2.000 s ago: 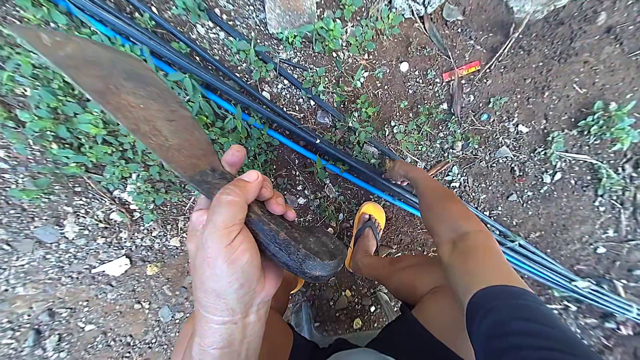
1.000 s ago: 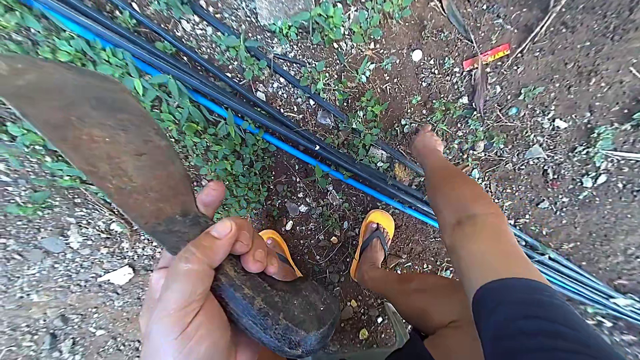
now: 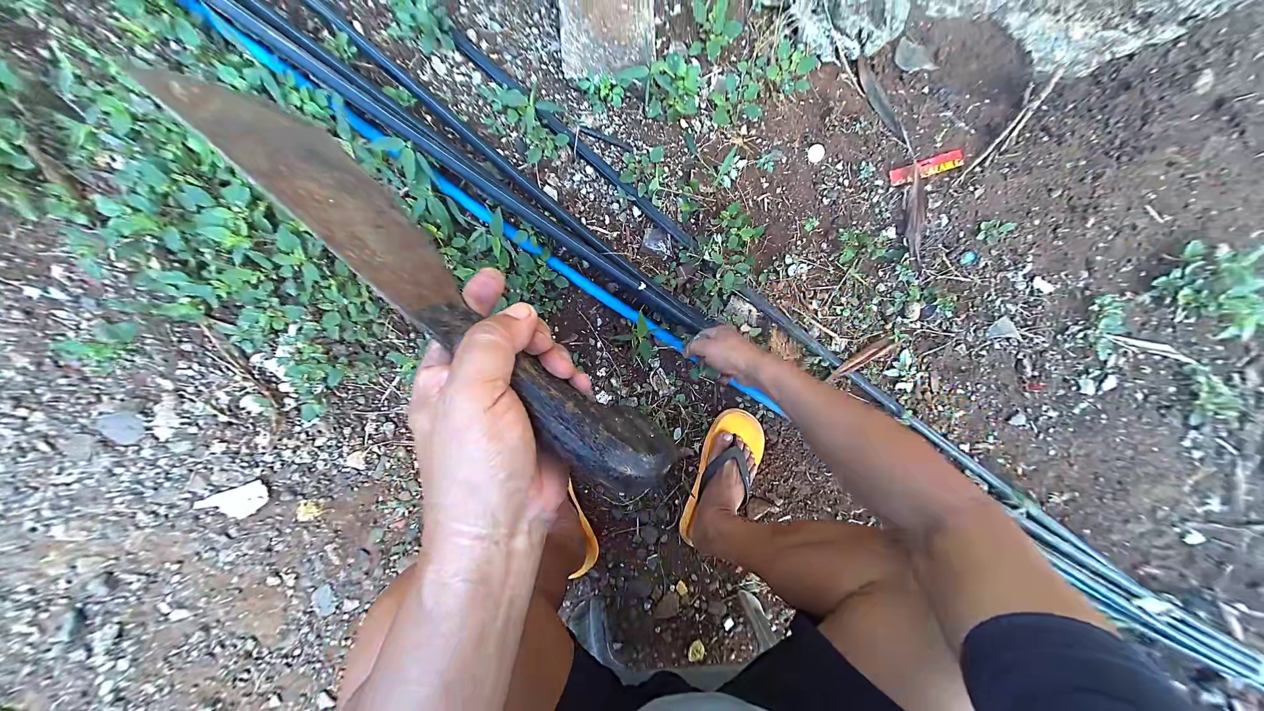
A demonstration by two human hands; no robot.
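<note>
My left hand [image 3: 489, 405] is closed round the dark handle [image 3: 592, 430] of a large knife with a broad, rusty blade [image 3: 316, 188]. The blade points to the upper left, over low green plants. My right hand [image 3: 729, 354] reaches down to the bundle of black pipes [image 3: 583, 237] and a blue pipe [image 3: 592, 286] on the ground. Its fingers are at the blue pipe, just above my foot in a yellow flip-flop [image 3: 736, 434]; whether they grip it cannot be told.
Low green weeds [image 3: 197, 217] grow left of the pipes, with gravel [image 3: 128, 533] below them. A concrete block [image 3: 607, 38] and a large rock [image 3: 1076, 35] lie at the top. A red wrapper [image 3: 925, 168] and a dry twig [image 3: 1017, 123] rest on the soil.
My right hand has moved from the soil beyond the pipes back to the blue pipe. The knife stays in my left hand.
</note>
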